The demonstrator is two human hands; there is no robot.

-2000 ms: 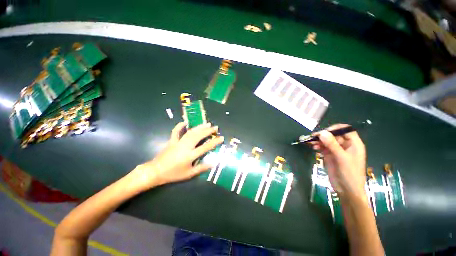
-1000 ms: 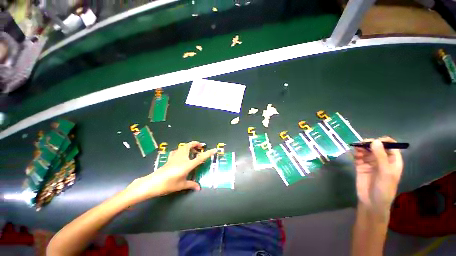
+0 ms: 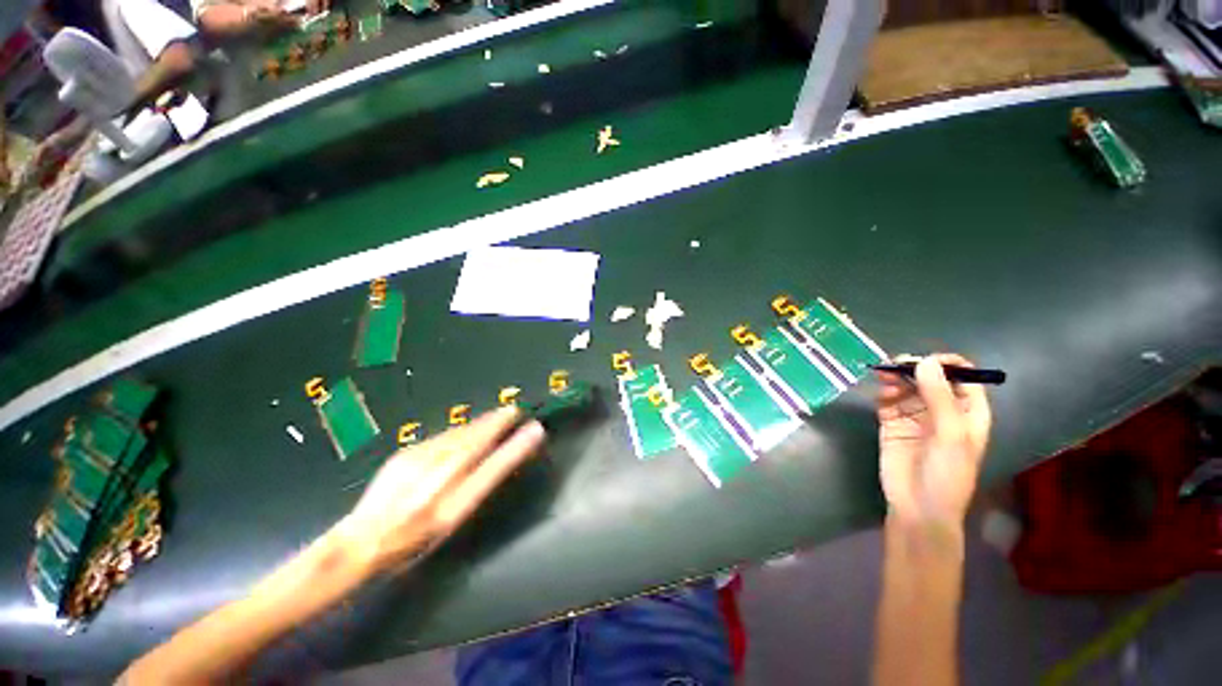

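My left hand point(image 3: 436, 489) lies flat with fingers extended over a row of green circuit boards; their gold flex tails point(image 3: 509, 398) show beyond the fingers and most of the boards are hidden. Whether it grips any board cannot be told. My right hand point(image 3: 931, 436) holds black tweezers point(image 3: 954, 373), tip pointing left at the edge of the rightmost board point(image 3: 838, 340) of an overlapping group. The white adhesive sheet point(image 3: 525, 283) lies plain side up near the rail.
A fanned board stack point(image 3: 83, 483) is at left. Two single boards point(image 3: 381, 328) lie left of the sheet. Cream scraps point(image 3: 662, 318) lie right of it. A small board pile point(image 3: 1112, 154) is far right. The white rail point(image 3: 643, 190) borders the belt. Another person's arm point(image 3: 161, 60) is top left.
The view has shifted, showing more at the top and right. My left hand, earlier with bent fingers on the row, is now flatter over it. My right hand still holds the tweezers near the right group.
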